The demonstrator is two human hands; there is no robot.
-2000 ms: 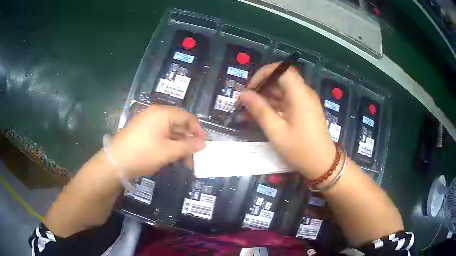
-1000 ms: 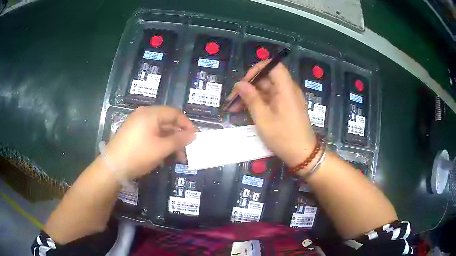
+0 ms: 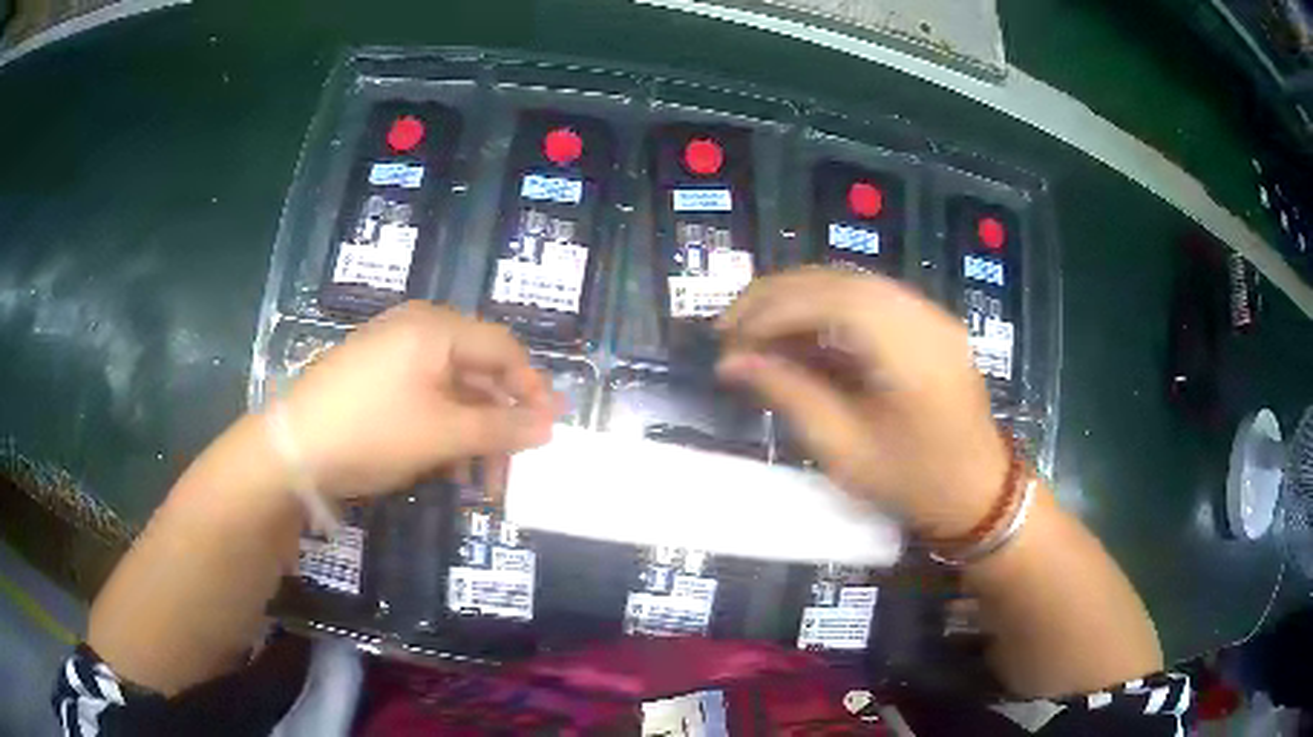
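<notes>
A clear blister tray [image 3: 475, 68] holds two rows of black devices [image 3: 701, 231] with red dots, blue labels and white labels. My left hand [image 3: 432, 396] pinches the left end of a white backing strip [image 3: 691, 497] above the lower row. My right hand [image 3: 864, 382] is blurred over the tray's middle right, fingertips close together at the lower end of the middle upper device. The tweezers cannot be made out clearly; a dark blur lies by the right fingertips. The strip's right end reaches below my right hand.
A pale slab [image 3: 936, 29] lies beyond the raised edge line [image 3: 1094, 137]. A small white fan [image 3: 1257, 475] and a dark object [image 3: 1195, 324] are at the right. The dark-green bench [image 3: 130, 216] surrounds the tray.
The tray appears further left in view. My right hand has moved right relative to the strip and tilted down, and the dark tweezers no longer show above it. More of the strip's right end shows.
</notes>
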